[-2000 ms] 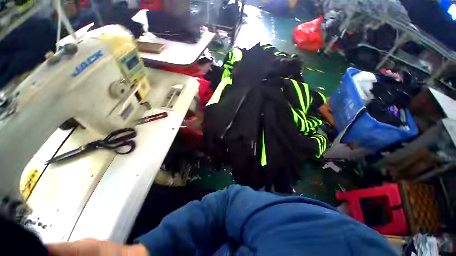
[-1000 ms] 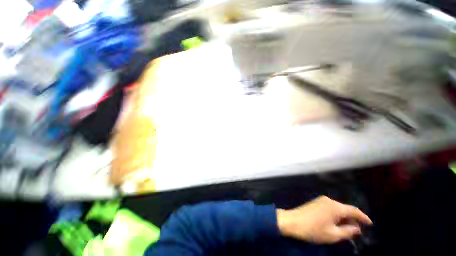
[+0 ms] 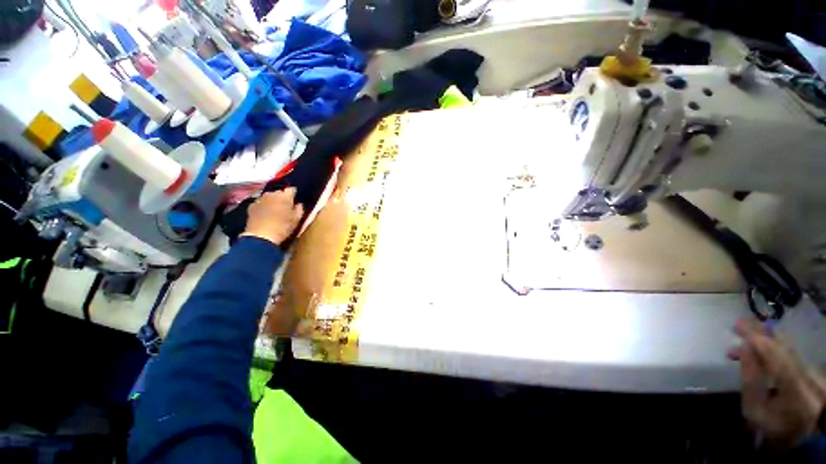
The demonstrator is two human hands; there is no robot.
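Note:
My left hand (image 3: 273, 216) reaches to the left side of the table, its fingers curled on the lower end of the black fabric pieces (image 3: 337, 136). The fabric runs from there up along the left edge of the brown cardboard (image 3: 312, 258). My right hand (image 3: 781, 385) is at the table's front edge at far right, partly cut off by the picture's edge, fingers bent. A small pale purple spot shows by its fingertips; whether it is held is unclear. The black-handled shears (image 3: 759, 270) lie just above that hand, beside the machine.
The white sewing machine head (image 3: 625, 145) stands at the right on the white table (image 3: 435, 317). Yellow printed tape (image 3: 362, 236) covers the cardboard's edge. A blue and white machine (image 3: 118, 213) and thread cones (image 3: 136, 154) are at left, with blue fabric (image 3: 312, 72) behind. Neon fabric (image 3: 294, 430) hangs below.
The view has swung left from the machine and floor. My left hand is now on the black fabric. My right hand now shows at the far right, near the shears.

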